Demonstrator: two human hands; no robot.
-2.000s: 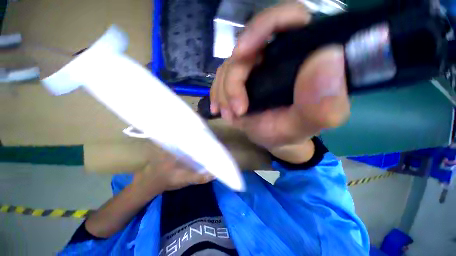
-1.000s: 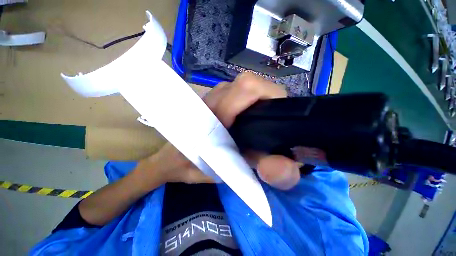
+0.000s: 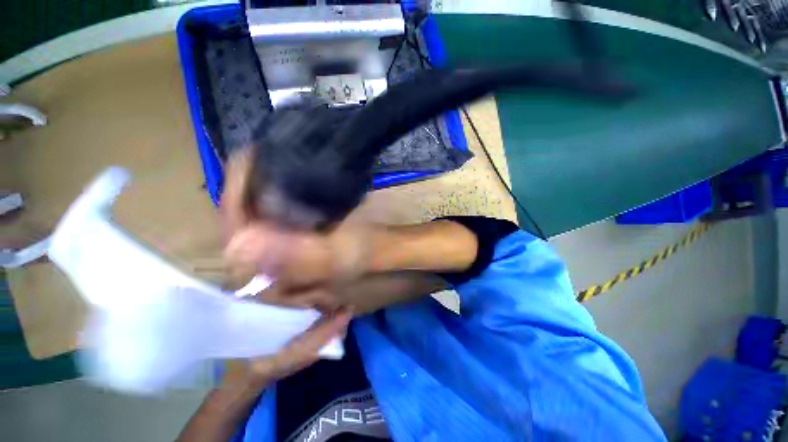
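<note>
The white plastic housing [image 3: 186,315] lies across the left of the view, blurred, its forked end at the left and its narrow end near my chest. My left hand [image 3: 298,350] holds it from below at the narrow end. My right hand [image 3: 285,255] is closed round the black electric screwdriver [image 3: 298,164], which stands nearly upright over the housing's narrow end, its thick cable trailing right. The tool's nose and bit are hidden behind my hand. A small white hooked part [image 3: 254,286] shows between the housing and my right hand.
A blue tray [image 3: 197,112] with dark foam holds the silver screw feeder [image 3: 328,47] beyond my hands. Brown cardboard [image 3: 138,112] lies under it, with white curved parts [image 3: 26,252] at left. The green bench [image 3: 587,129] extends right. Blue bins [image 3: 730,401] stand on the floor.
The housing has turned and moved left and down. My right hand has moved left with the screwdriver, now tipped upright. The view has shifted, showing more of the tray and feeder.
</note>
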